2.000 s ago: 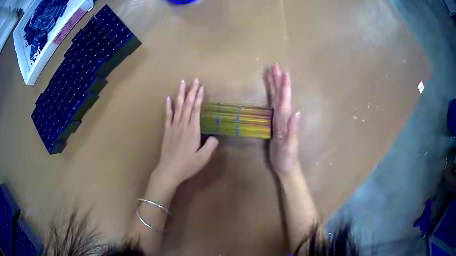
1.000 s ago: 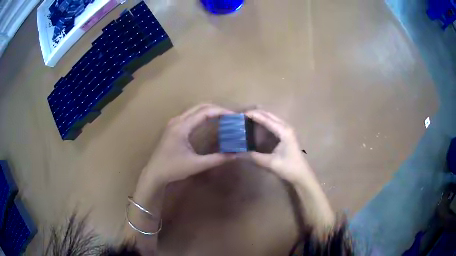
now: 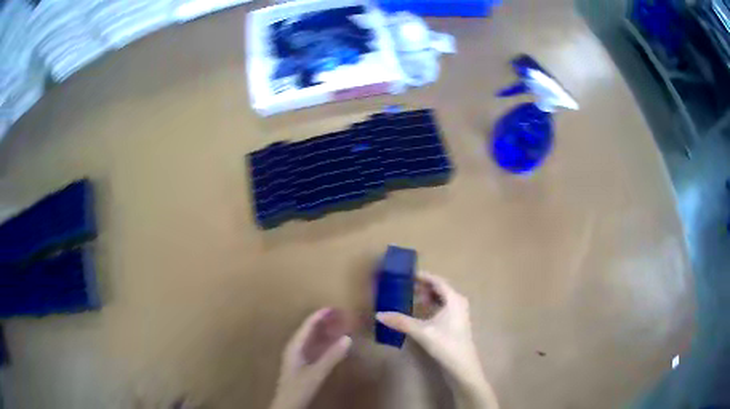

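Note:
A hand-held stack of panels (image 3: pixel 395 281), a narrow dark blue block, stands lengthwise away from me near the lower middle. My right hand (image 3: pixel 436 315) grips its right side and near part, thumb across the top. My left hand (image 3: pixel 316 351) is to its left, apart from it and empty, with thumb and fingers spread and slightly blurred. I cannot tell whether the stack touches the table.
A block of panels (image 3: pixel 348 168) with stepped edges lies beyond the hands. Behind it is a white tray (image 3: pixel 258 68) with dark pieces. A blue spray bottle (image 3: pixel 522 140) stands at right. Large panel rows (image 3: pixel 48 279) lie at left. White packing material (image 3: pixel 104 32) is at back left.
The view has swung left and up, showing the whole tray and spray bottle. The stack, between both hands before, is now turned lengthwise in my right hand; my left hand has let go.

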